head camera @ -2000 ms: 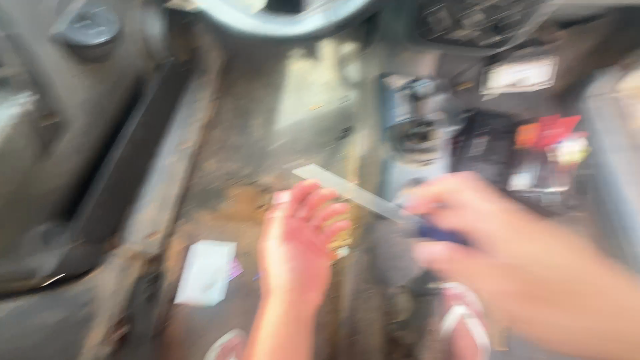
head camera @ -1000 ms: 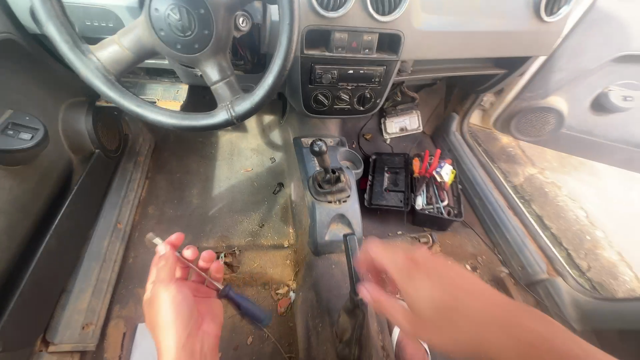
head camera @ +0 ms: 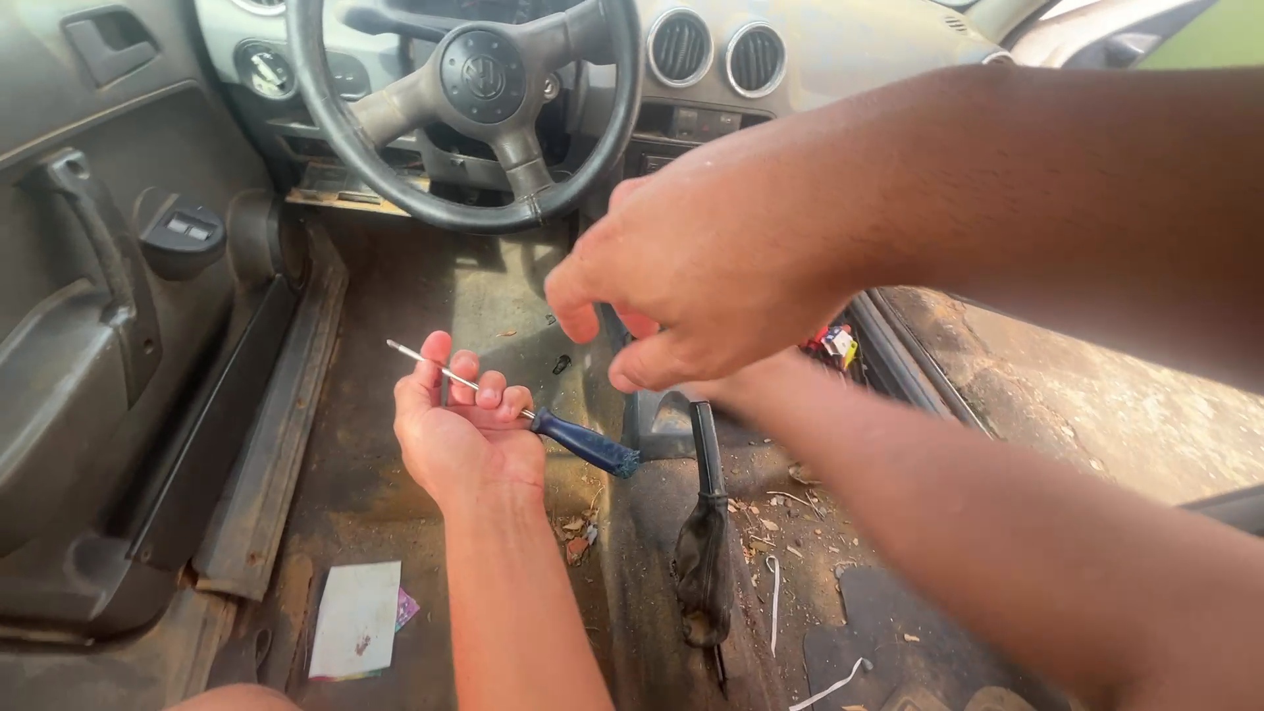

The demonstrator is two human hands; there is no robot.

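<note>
In the middle of the head view my left hand (head camera: 469, 425), palm up, holds a screwdriver (head camera: 585, 442) by its metal shaft. The tip points up and left, and the worn blue handle sticks out to the right. Another hand (head camera: 691, 286), palm down with bent fingers, hangs right of it, apart from the screwdriver; nothing shows in its fingers. Two forearms reach in from the right. The upper one joins that hand; the lower, blurred forearm (head camera: 918, 494) ends behind it, its hand hidden. Which is my right arm is not plain.
A car's steering wheel (head camera: 484, 74) stands ahead, and the door panel (head camera: 69, 326) is at the left. The parking brake lever (head camera: 707, 449) rises below the hands. White paper (head camera: 355, 620) lies on the dirty floor. Colourful items (head camera: 837, 344) show partly behind the arms.
The blue handle was in my right hand two seconds ago; my left hand has since held the screwdriver. A second forearm has appeared at the right. The view has shifted.
</note>
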